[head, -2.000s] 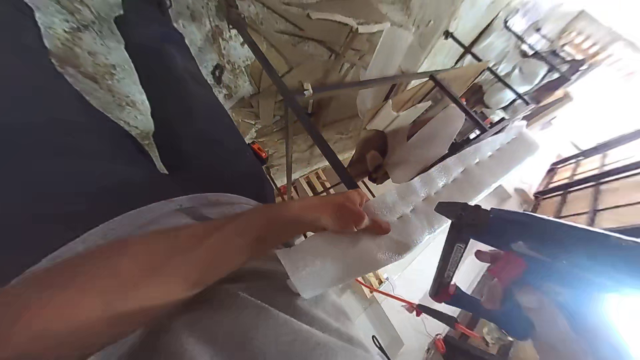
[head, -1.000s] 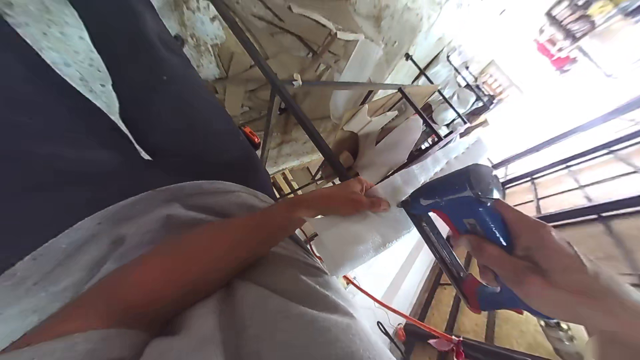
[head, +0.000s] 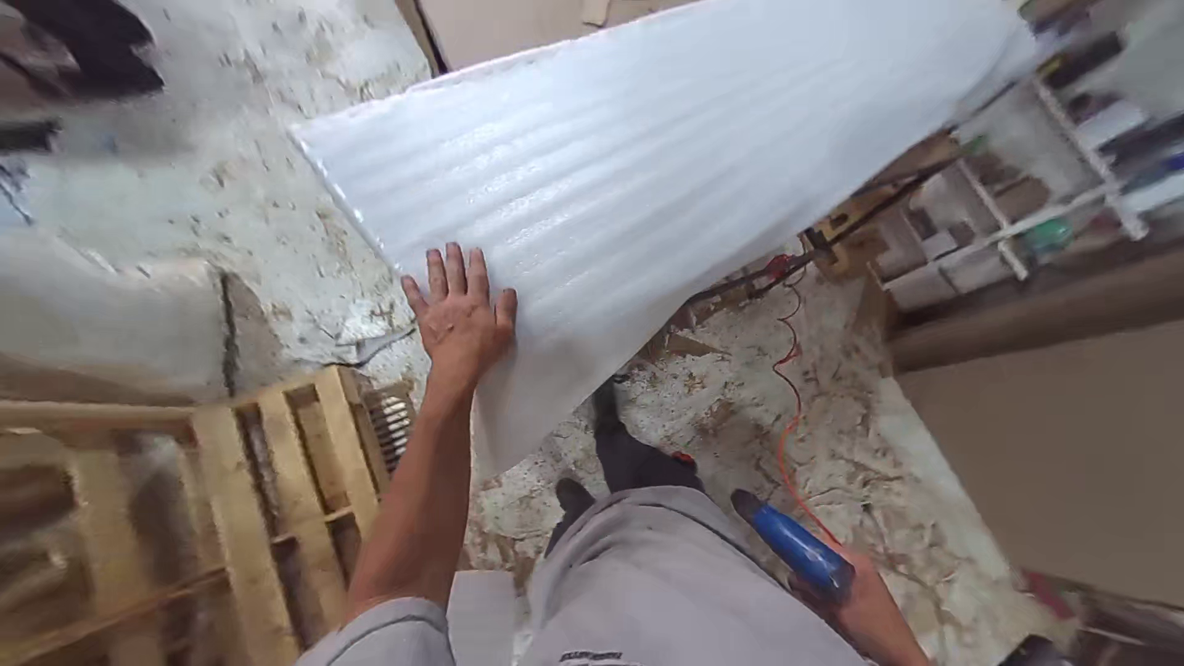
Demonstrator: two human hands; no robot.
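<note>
A large sheet of white foam padding [head: 629, 157] spans the upper middle, its near corner hanging loose. My left hand [head: 460, 319] lies flat on the sheet near its left edge, fingers spread. At the lower right, my right hand [head: 865, 597] is closed around a blue staple gun [head: 800, 550], away from the sheet; its fingers are partly hidden. An orange air hose [head: 786, 444] runs from near the tool up to the sheet's lower edge.
Wooden pallets [head: 268, 509] stand at the lower left. A brown board [head: 1064, 462] is at the right, below a white rack [head: 1008, 222] with several things. Scraps litter the floor [head: 721, 398] around my feet.
The staple gun was against the white sheet's edge one second ago and is now away from it, low on the right. My left hand has gone from the edge to flat on the sheet. The view has swung strongly.
</note>
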